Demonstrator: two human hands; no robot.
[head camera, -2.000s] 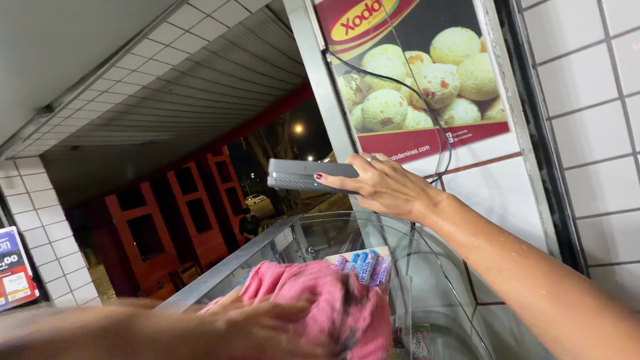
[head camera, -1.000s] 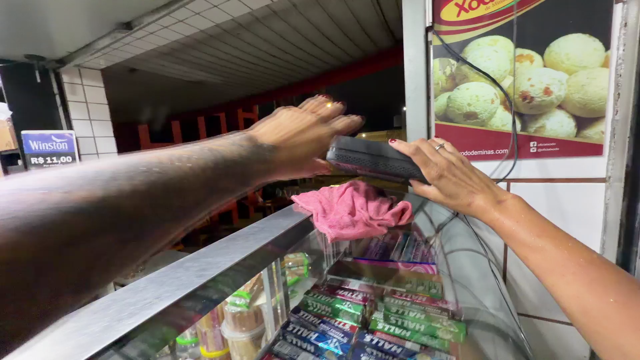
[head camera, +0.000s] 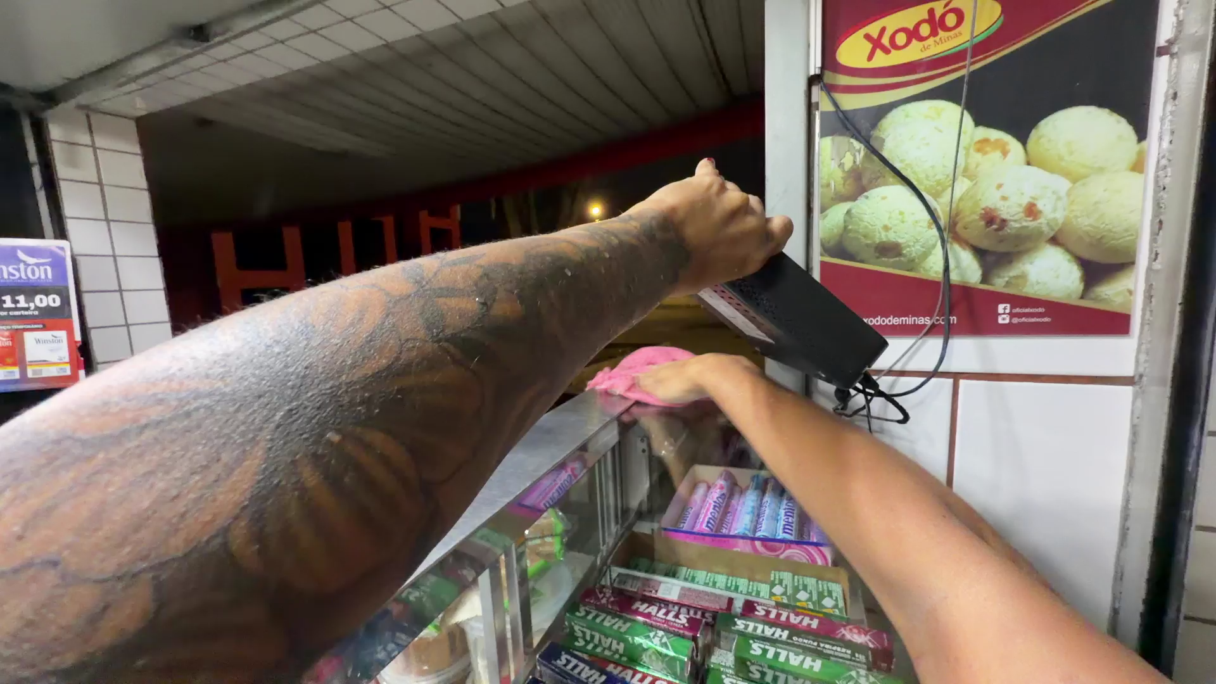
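My left hand (head camera: 717, 228), at the end of a tattooed forearm, grips the upper end of a black electronic box (head camera: 807, 318). The box is raised and tilted, with cables (head camera: 869, 394) plugged into its lower end. Below it, my right hand (head camera: 684, 380) presses on a pink cloth (head camera: 641, 372) at the far corner of the glass display case (head camera: 570, 432). The fingers of my right hand are partly hidden by the cloth.
Inside the case lie Halls candy packs (head camera: 641, 641) and a box of Mentos rolls (head camera: 746, 508). A food poster (head camera: 988, 190) hangs on the tiled wall at right, with a cable looping over it. A cigarette price sign (head camera: 38, 313) is at far left.
The black box has passed from my right hand to my left. My right hand has moved down onto the pink cloth, which lay untouched on the case one second ago.
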